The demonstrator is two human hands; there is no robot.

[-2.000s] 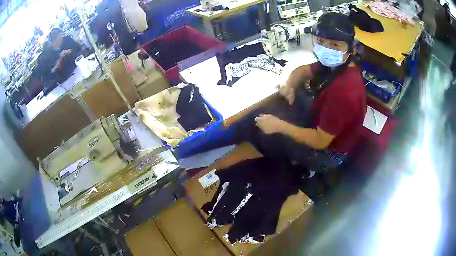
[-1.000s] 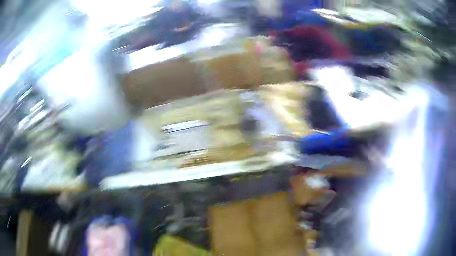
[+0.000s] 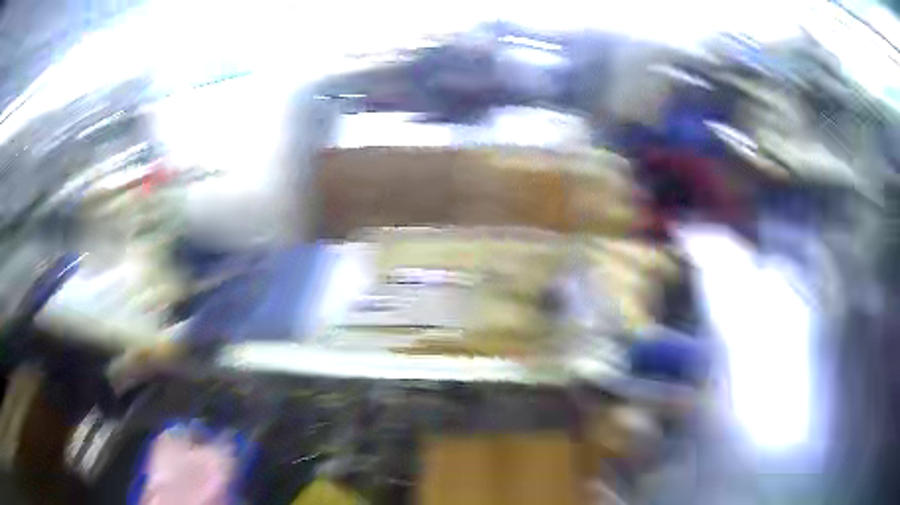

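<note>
The view is strongly blurred. A cream-coloured sewing machine (image 3: 513,286) lies across the middle on a machine table with a pale front edge (image 3: 395,362). Light cloth with a dark piece beside it (image 3: 641,276) shows at the machine's right, above a blue bin (image 3: 671,357). Neither of my hands can be made out, and nothing is seen held.
Brown cardboard or board panels (image 3: 444,187) stand behind the machine. A brown carton (image 3: 498,471) is below the table. A pink patch with a blue rim (image 3: 187,468) and a yellow-green thing (image 3: 326,492) are at the bottom left. A dark red bin (image 3: 701,187) is at the upper right.
The view has swung left and blurred. The sewing machine has shifted from the left to the middle of the picture. The seated person in red and the dark garments on the carton are no longer seen.
</note>
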